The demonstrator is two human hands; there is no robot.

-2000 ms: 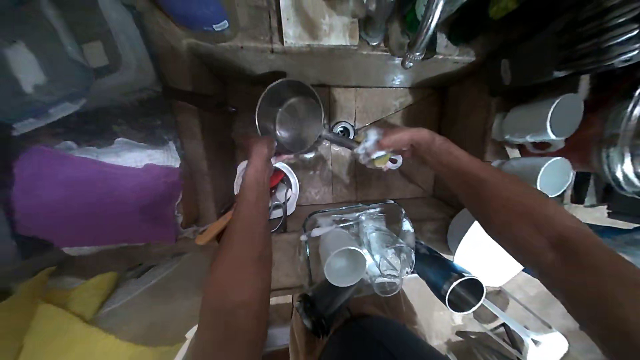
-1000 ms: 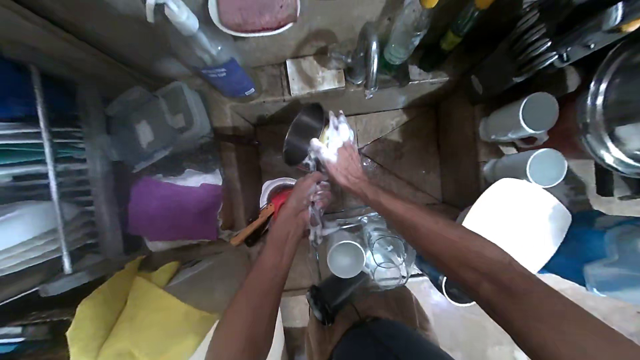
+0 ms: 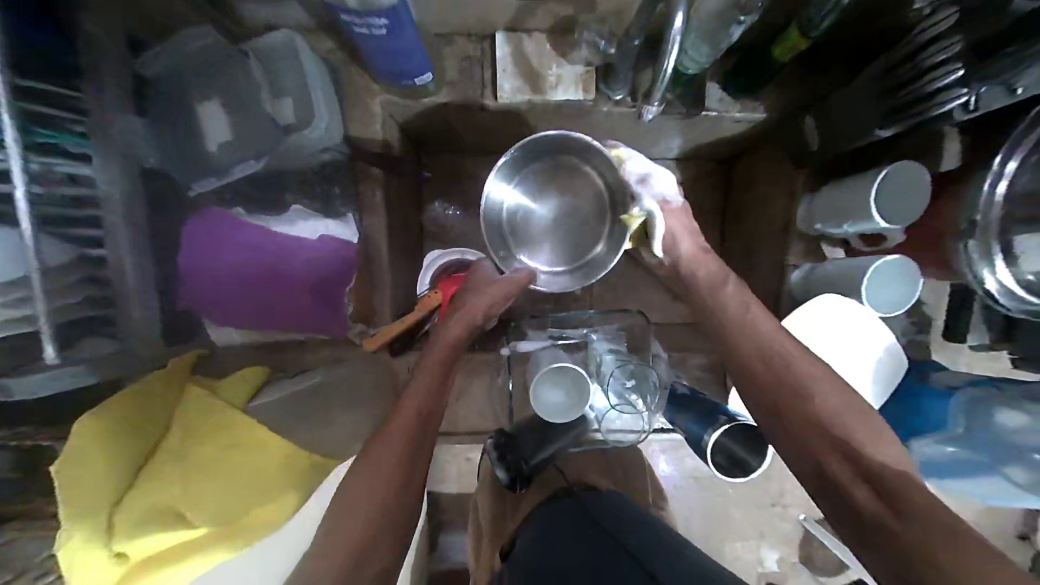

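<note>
A round stainless steel pot (image 3: pixel 561 211) is held over the tiled sink, its open top toward me. My left hand (image 3: pixel 483 296) grips its lower left rim, the thumb inside the edge. At its right side my right hand (image 3: pixel 662 207), covered in suds, presses a yellow sponge (image 3: pixel 635 227) to the outer wall. The pot's handle is not visible. Below my left hand lies a white bowl (image 3: pixel 439 264) with a red utensil and a wooden handle (image 3: pixel 402 322). Nearer to me, a glass dish (image 3: pixel 650 325) holds a white cup (image 3: pixel 561 392) and clear glasses (image 3: pixel 630 398).
A metal faucet (image 3: pixel 668 61) and a blue-labelled bottle (image 3: pixel 390 49) stand at the far edge. White mugs (image 3: pixel 898 195), a white bowl (image 3: pixel 845 349) and a dark blue tumbler (image 3: pixel 723 435) are at right. Purple cloth (image 3: pixel 264 272), yellow cloth (image 3: pixel 187 479) and plastic containers (image 3: pixel 219 114) are at left.
The pot, tilted a second ago, now has its open top toward me. My hands have moved apart, the left to its lower left rim and the right to its right side.
</note>
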